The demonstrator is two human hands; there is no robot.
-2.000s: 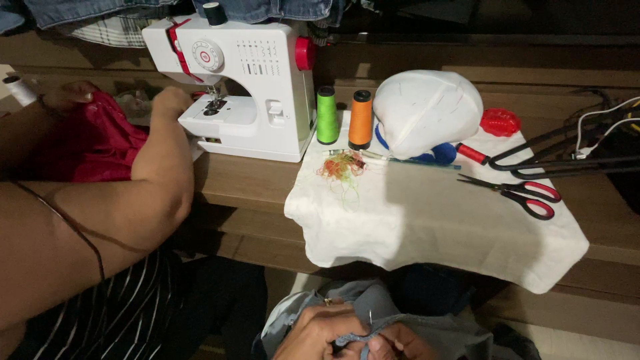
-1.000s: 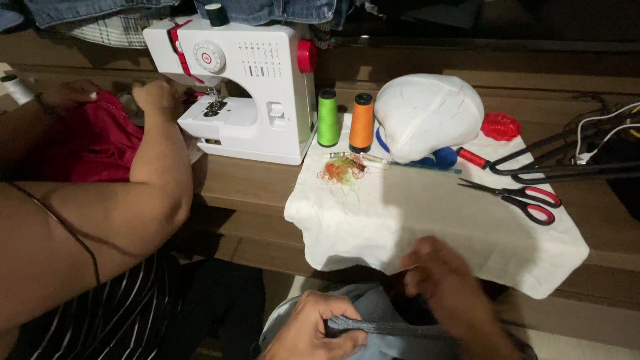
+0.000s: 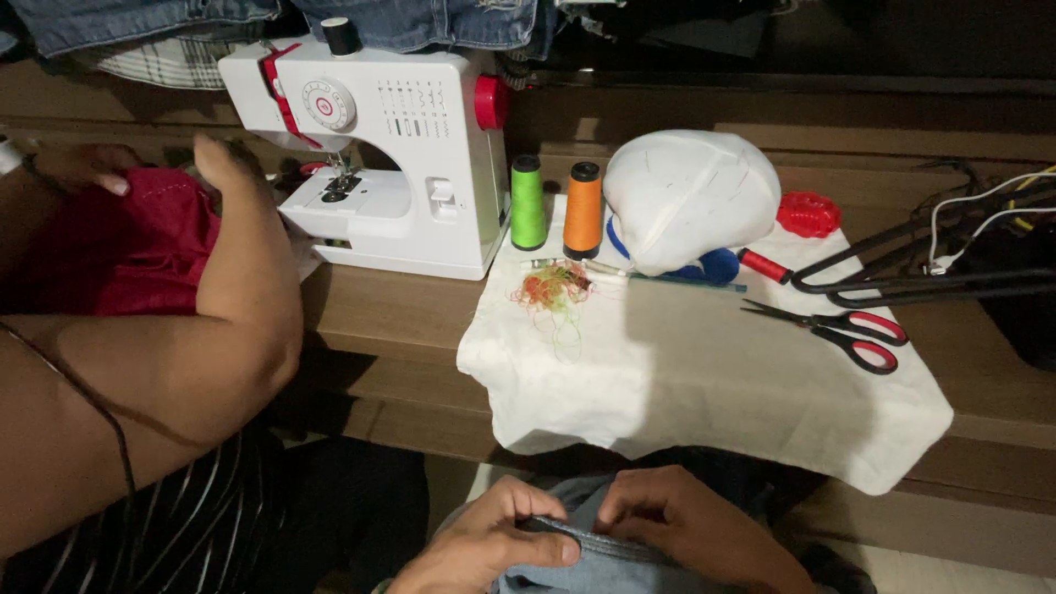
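Note:
At the bottom centre, my left hand (image 3: 503, 540) pinches the stitched edge of a blue-grey denim garment (image 3: 569, 569) between thumb and fingers. My right hand (image 3: 676, 520) is just to its right at the same edge, its fingers bent against the cloth; its fingertips are partly hidden, and no needle can be made out. Beyond both hands lies a white cloth (image 3: 577, 396) holding a tangle of loose threads (image 3: 553, 289), scissors with black and red handles (image 3: 858, 330), a green thread cone (image 3: 527, 206), an orange thread cone (image 3: 583, 210) and a red thread spool (image 3: 766, 266).
A white sewing machine (image 3: 454, 165) stands at the back left. Another person's arm (image 3: 247, 272) reaches in from the left, with red fabric (image 3: 124, 247) at their hands. A white stuffed cloth form (image 3: 693, 198) sits behind the threads. Black bars (image 3: 907, 289) and white cables (image 3: 936, 223) are at right.
My right hand, raised away from the garment toward the white cloth one second ago, is back down at the denim edge beside my left hand. My left hand keeps its hold on the denim.

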